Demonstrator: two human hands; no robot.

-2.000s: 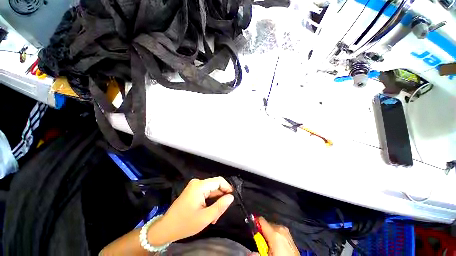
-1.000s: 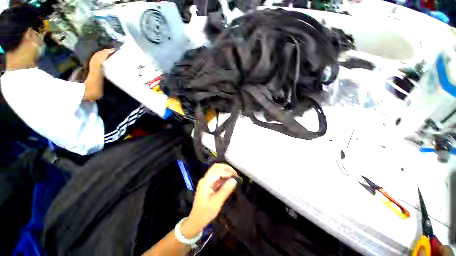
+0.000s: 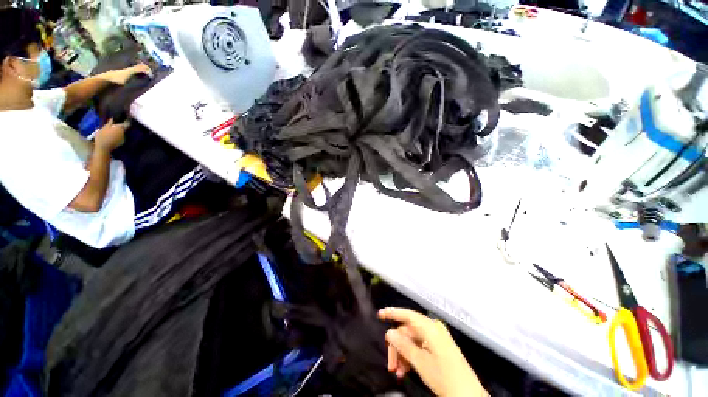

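Note:
A big tangled heap of black fabric strips (image 3: 388,116) lies on the white table, with loops hanging over its front edge. One strip (image 3: 355,283) runs down toward the dark cloth below. My right hand (image 3: 427,349) is at the lower centre, cut off by the bottom edge, beside that strip. Its fingers are apart and slightly curled, with nothing seen in them. My left hand is not in view. Large scissors (image 3: 635,329) with yellow and red handles lie on the table at the right, blades slightly apart. Small snips (image 3: 570,293) lie left of them.
A sewing machine (image 3: 660,155) stands at the right, a dark phone (image 3: 691,302) near the right edge. A grey-white machine end with a round vent (image 3: 225,58) is left of the heap. A person in white (image 3: 62,170) works at the left. Wide dark cloth (image 3: 147,295) drapes lower left.
The large scissors, earlier in my right hand, now lie on the table. My right hand has moved left to the hanging strip. My left hand with the bracelet has left the picture.

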